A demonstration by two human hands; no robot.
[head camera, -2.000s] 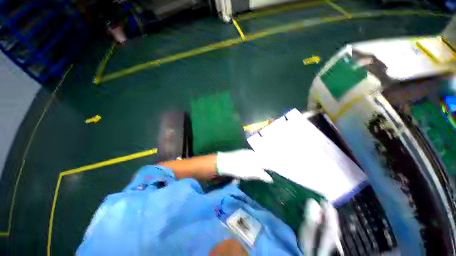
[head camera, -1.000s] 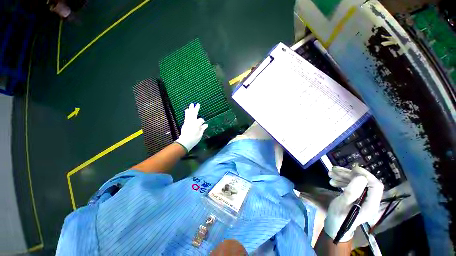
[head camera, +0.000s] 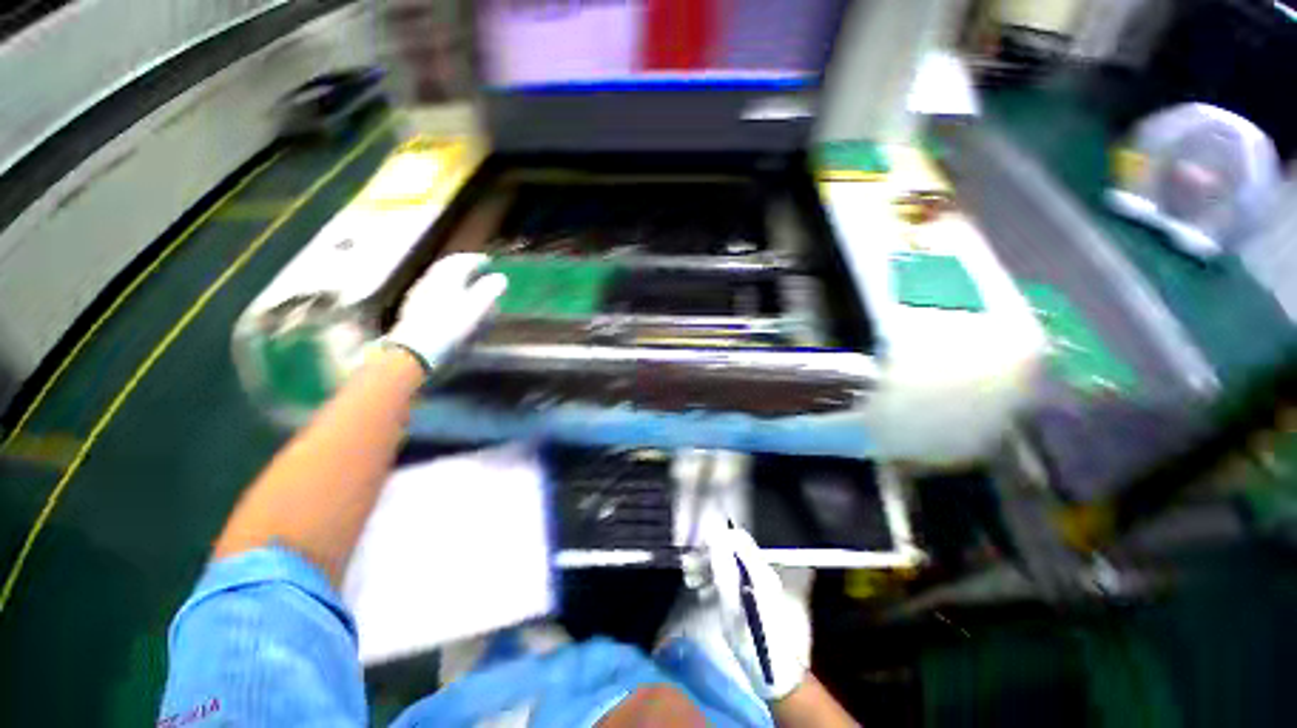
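Note:
A green circuit board lies between the metal rails in the machine opening, towards its left side. My left hand, in a white glove, reaches into the opening, and its fingers close at the board's left end; blur hides the fingertips. My right hand, also in a white glove, is low in front of the keyboard. It holds a black marker pen pointing up and slightly left. The clipboard sheet lies left of the keyboard.
The machine's worn brown and blue front edge runs between the opening and the keyboard tray. A monitor stands above the opening. Small green pads lie on the machine's right side. A conveyor and white fan are at right.
The view has turned from the floor and the green rack to the machine. My left hand has moved from the rack to the board in the opening. My right hand still holds the pen.

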